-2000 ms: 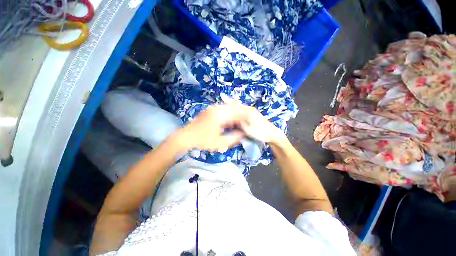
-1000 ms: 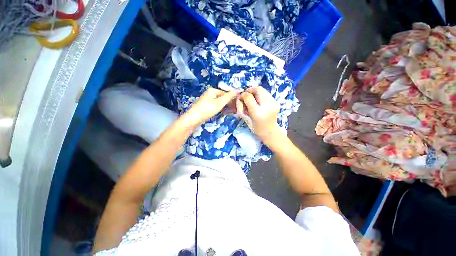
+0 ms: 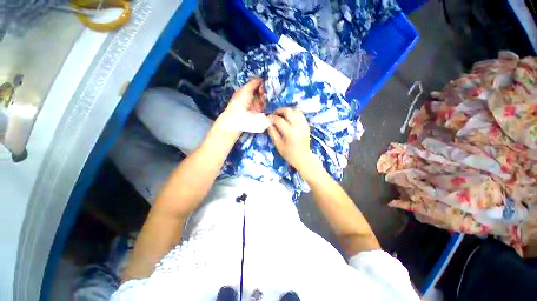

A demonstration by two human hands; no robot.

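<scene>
A bulky gathered bundle of blue floral fabric with white flowers (image 3: pixel 330 126) lies on the wearer's lap. My left hand (image 3: pixel 240 107) is at its upper left side, with its fingertips pressed into the folds and gripping the cloth. A pale whitish strip (image 3: pixel 254 122) spans from my left hand to my right fingertips. My right hand (image 3: pixel 290 136) lies on the bundle with bent fingers and pinches the end of this strip. What the left fingertips grip is partly hidden in the folds.
A blue crate (image 3: pixel 385 64) with more blue floral pieces stands beyond the lap. Peach-pink floral pieces (image 3: pixel 465 153) are piled at right. At left are the white table with its blue edge (image 3: pixel 112 126), the measuring scale (image 3: pixel 97 88) and yellow scissor handles (image 3: pixel 105 22).
The hands were together at the middle of the bundle. Now my left hand has moved up and left into the folds, and a pale strip shows between the hands. The view has shifted slightly.
</scene>
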